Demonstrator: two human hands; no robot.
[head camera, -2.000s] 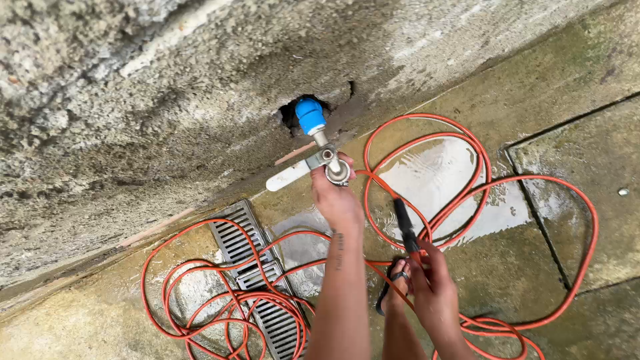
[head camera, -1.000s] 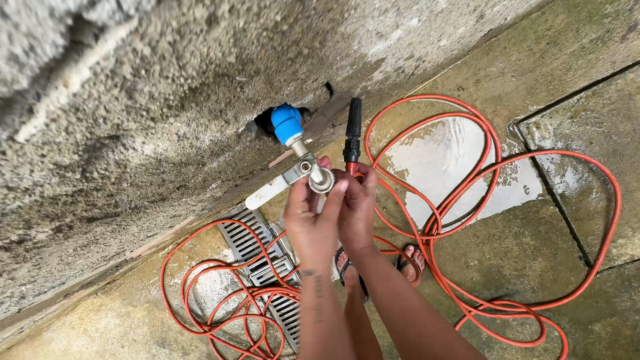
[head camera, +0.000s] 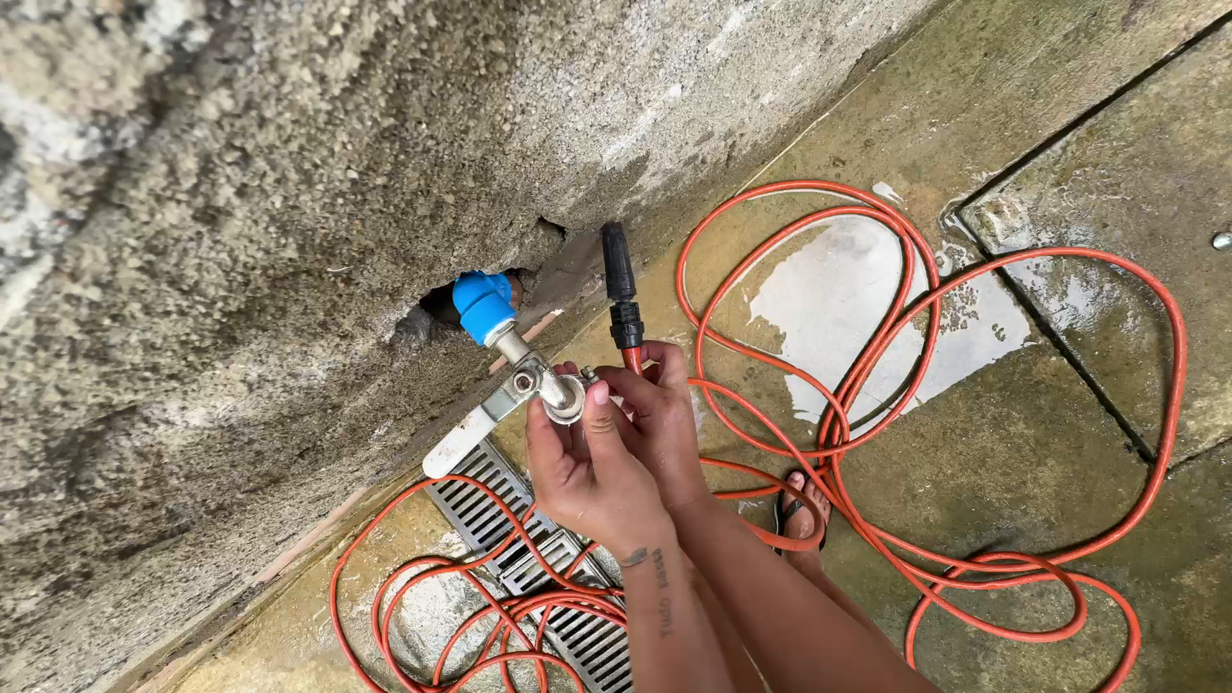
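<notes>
A metal tap with a long white lever handle comes out of a blue pipe elbow set in a hole in the wall. My left hand has its thumb and fingers around the tap's round outlet. Close against it, my right hand grips an orange hose just below its black spray nozzle, which points up toward the wall. The right fingertips are at a small metal piece beside the outlet; what they do there is partly hidden.
Loops of orange hose lie over the wet concrete floor at right and lower left. A metal drain grate runs along below the tap. The rough concrete wall fills the upper left. A foot in a flip-flop stands near the hose.
My right hand has moved from the lower right up to the tap, bringing the hose and black nozzle with it. My left hand stays at the tap.
</notes>
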